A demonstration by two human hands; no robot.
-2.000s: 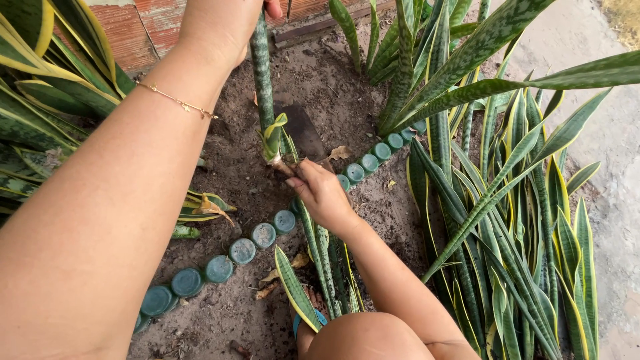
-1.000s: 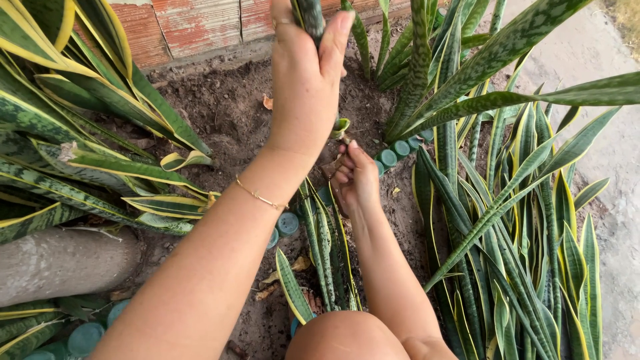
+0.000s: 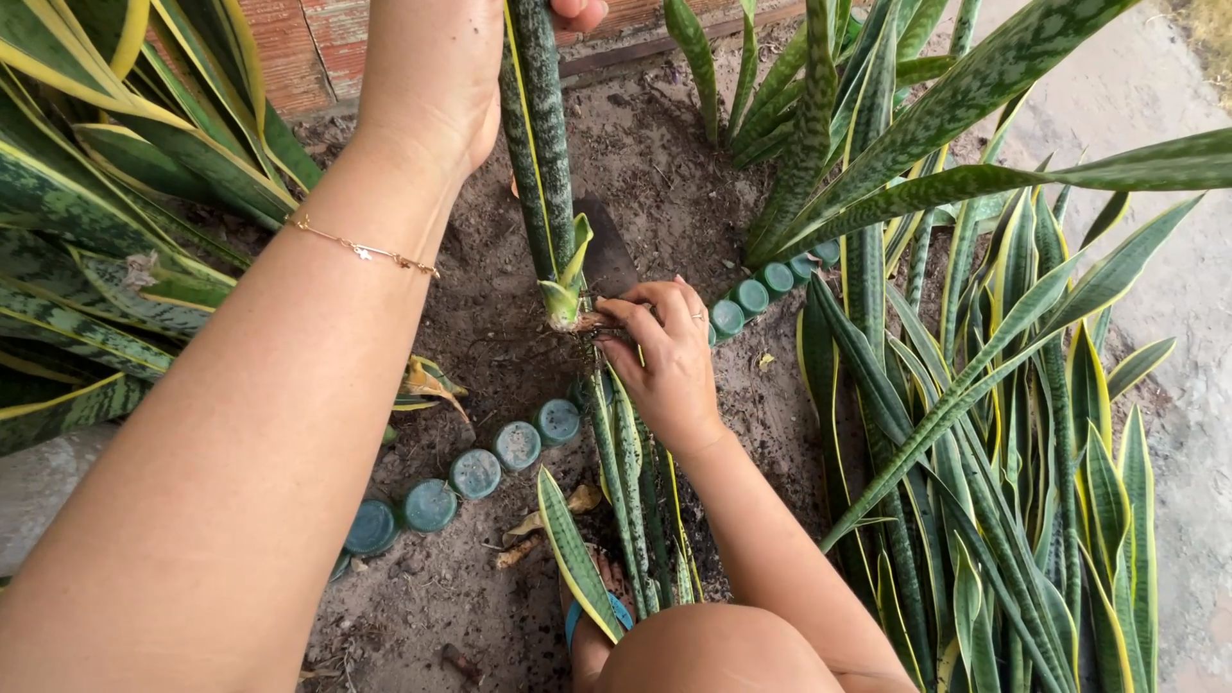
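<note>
A snake plant cutting (image 3: 547,154) hangs upright over the soil, roots and a pale young shoot (image 3: 568,279) at its lower end. My left hand (image 3: 452,87), cut off by the top edge, is wrapped around its leaves. The thumb and fingers of my right hand (image 3: 664,346) pinch the reddish root stub (image 3: 602,320) at its base. Behind the base a dark flat blade-like piece (image 3: 606,248) rests on the soil; its handle, if any, is hidden. More snake plant leaves (image 3: 626,462) lie below my right hand, beside my knee.
A curved row of upturned green glass bottles (image 3: 517,446) edges the bed. Snake plants (image 3: 87,192) crowd the left, and another (image 3: 818,164) grows at upper right. A heap of cut leaves (image 3: 1001,423) lies at right by the concrete (image 3: 1189,318). A brick wall (image 3: 332,48) stands behind.
Since one second ago, the cutting's base has come into fuller view between my hands, and the dark flat piece shows again. My right hand still holds at the base.
</note>
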